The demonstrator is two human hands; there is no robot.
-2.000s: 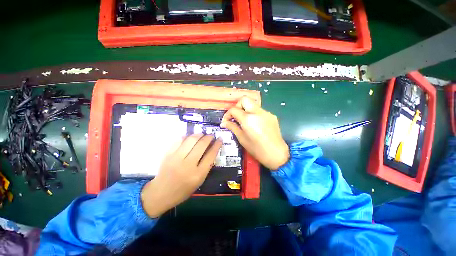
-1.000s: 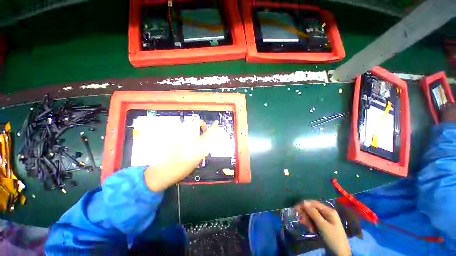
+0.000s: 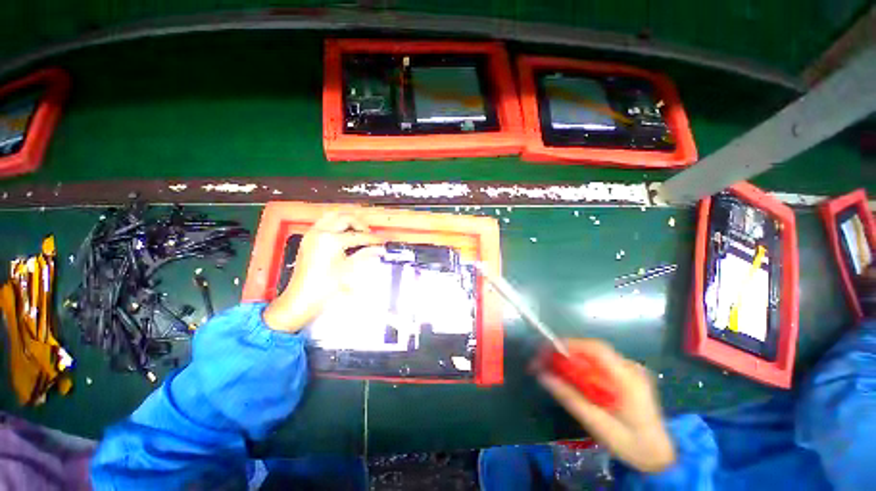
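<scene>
An open tablet lies in a red-orange foam tray in front of me, its battery area glaring white. My left hand is over the tablet's upper left part, fingers bent near the tray's top edge; whether it holds anything is hidden. My right hand grips a red-handled tool. The tool's thin metal shaft points up and left, with its tip at the tablet's upper right corner. The type of tool tip is too small to tell.
A pile of black flex cables and a bundle of orange flex cables lie at left. Tweezers and another trayed tablet are at right. Trays sit behind the brown rail. A grey bar slants at upper right.
My right hand has left the tablet, dipped to the lap-level container, and come up with the red-handled tool. My left hand has moved to the tablet's upper left. The view has shifted.
</scene>
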